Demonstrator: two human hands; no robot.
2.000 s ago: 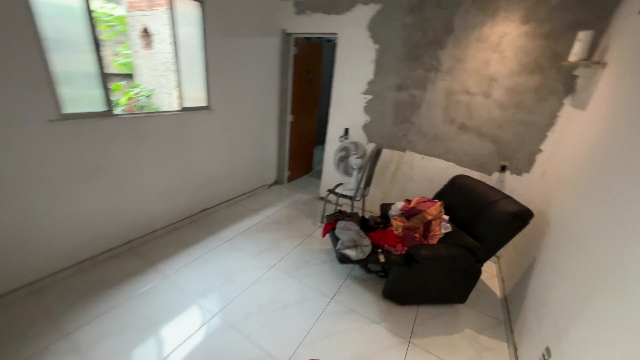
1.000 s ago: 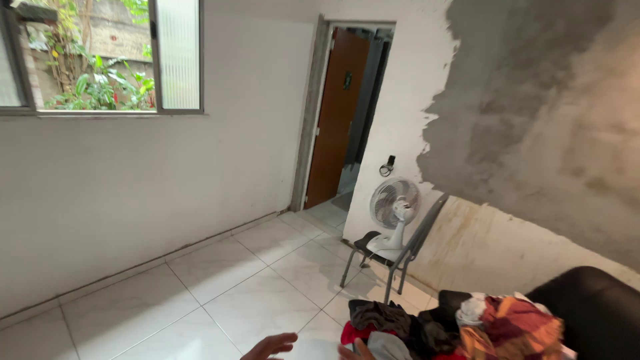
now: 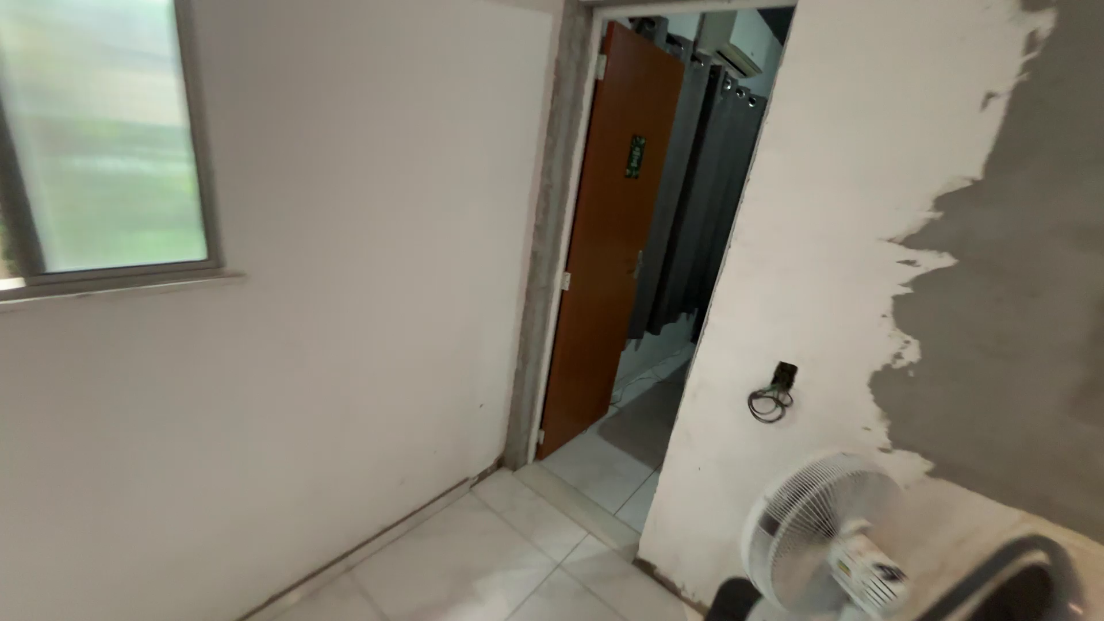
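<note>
Neither of my hands shows in the head view now. Nearest to me at the lower right is a white electric fan, tilted in the picture. It stands on a chair whose dark, curved backrest is cut off by the bottom edge. Behind the fan, a dark wall outlet box has a loop of cable hanging from it.
Ahead, a brown wooden door stands open in a doorway, with grey curtains and an air conditioner beyond. A window is at the upper left. White floor tiles lead to the threshold.
The view has moved closer to the doorway and fan. Both hands, seen at the bottom edge one second ago, have left the view, as have the armchair and the pile of clothes.
</note>
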